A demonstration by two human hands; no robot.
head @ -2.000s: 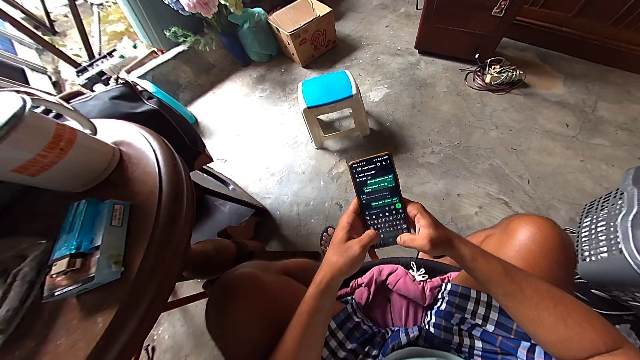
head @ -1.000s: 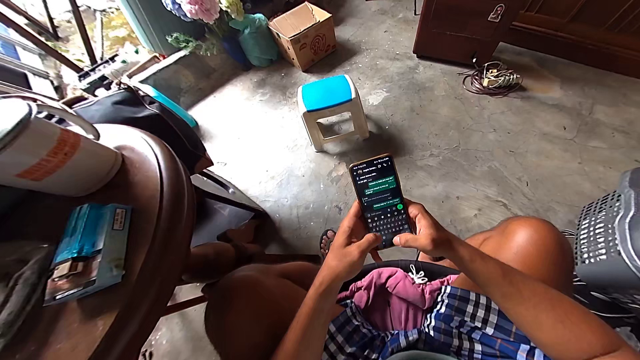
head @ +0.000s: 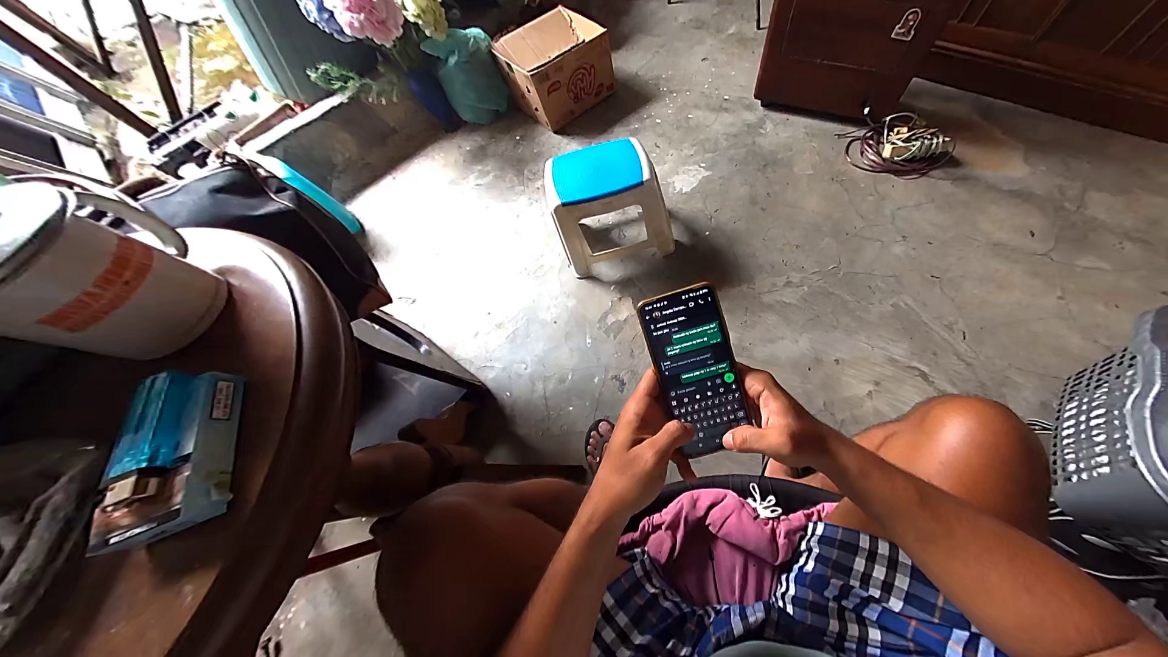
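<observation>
A smartphone (head: 695,365) is held upright above my lap, its dark screen lit with a chat and an on-screen keyboard. My left hand (head: 646,438) grips its lower left side, the thumb over the keyboard. On the lower right side is my right hand (head: 776,422), with its thumb at the bottom corner of the screen. Below the phone lie pink cloth with a white drawstring (head: 716,543) and blue plaid cloth (head: 876,584) on my lap. The fingers behind the phone are mostly hidden.
A blue-topped plastic stool (head: 598,173) stands ahead, a cardboard box (head: 561,78) behind it. At left, a round wooden table (head: 283,383) bears a white container (head: 119,283) and a blue package (head: 169,456). A grey plastic basket (head: 1109,438) is at right; coiled cable (head: 899,146) lies near a cabinet.
My right thumb has shifted from over the keyboard toward the phone's lower right corner. Both hands keep hold of the phone in about the same place.
</observation>
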